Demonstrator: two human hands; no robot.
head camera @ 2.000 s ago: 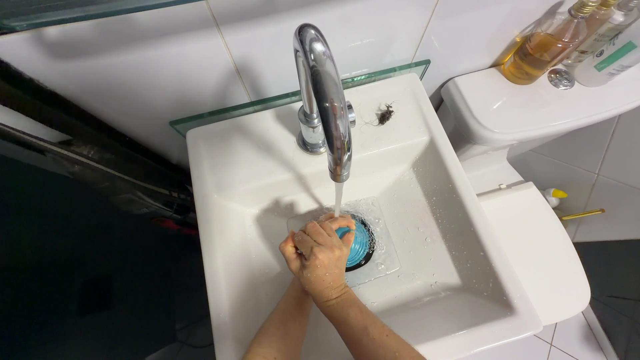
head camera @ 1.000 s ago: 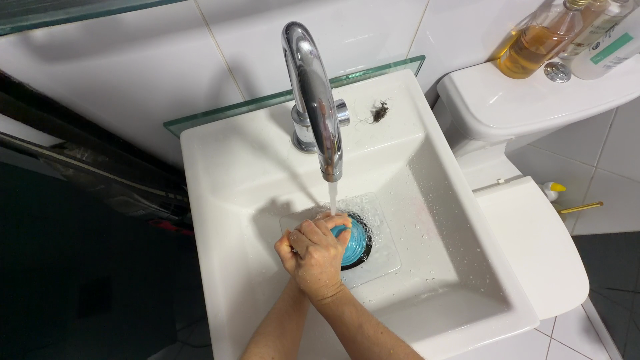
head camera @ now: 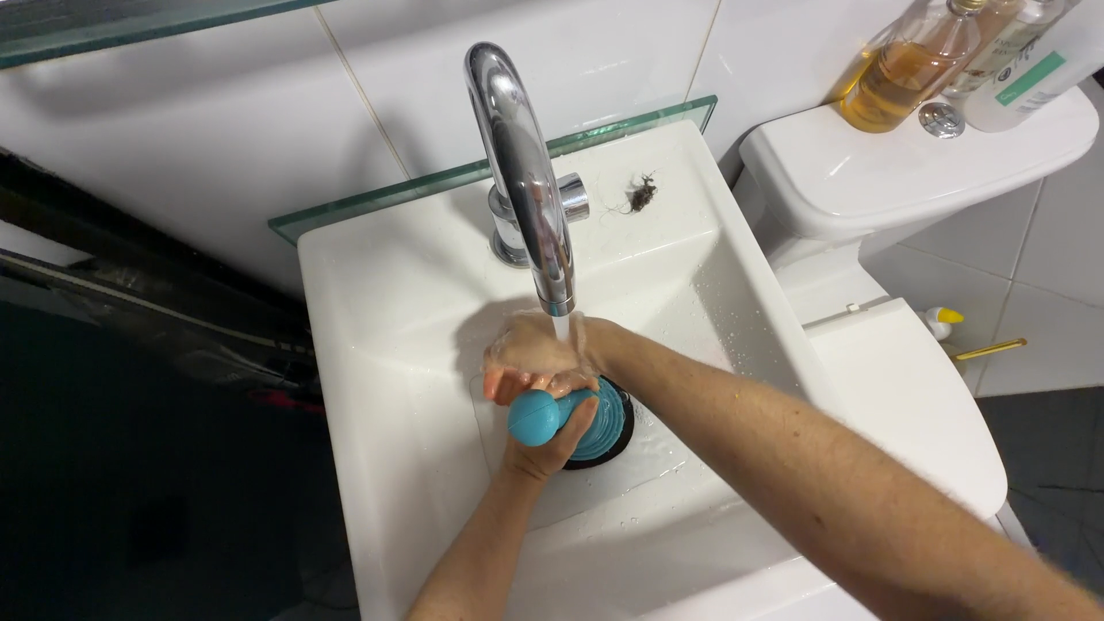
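Note:
Inside the white washbasin [head camera: 371, 414], a blue sink plunger [head camera: 595, 431] with a round knob handle and a dark rim stands over the drain area. My left hand [head camera: 545, 448] grips its handle from below, thumb across the neck. Under the spout of the chrome faucet [head camera: 522, 164], my right hand [head camera: 543, 349] is bent over the plunger's far side with water running onto its back. Its fingers point left, just beyond the knob; whether they touch the handle cannot be told.
A clump of dark hair [head camera: 642, 194] lies on the basin's back ledge, in front of a glass strip [head camera: 388, 197]. To the right stands a toilet, its cistern [head camera: 880, 181] holding an amber bottle [head camera: 901, 73] and a white bottle [head camera: 1018, 86].
My right hand has left its place over the plunger handle and moved up under the running water. The blue knob, covered by both hands before, now shows.

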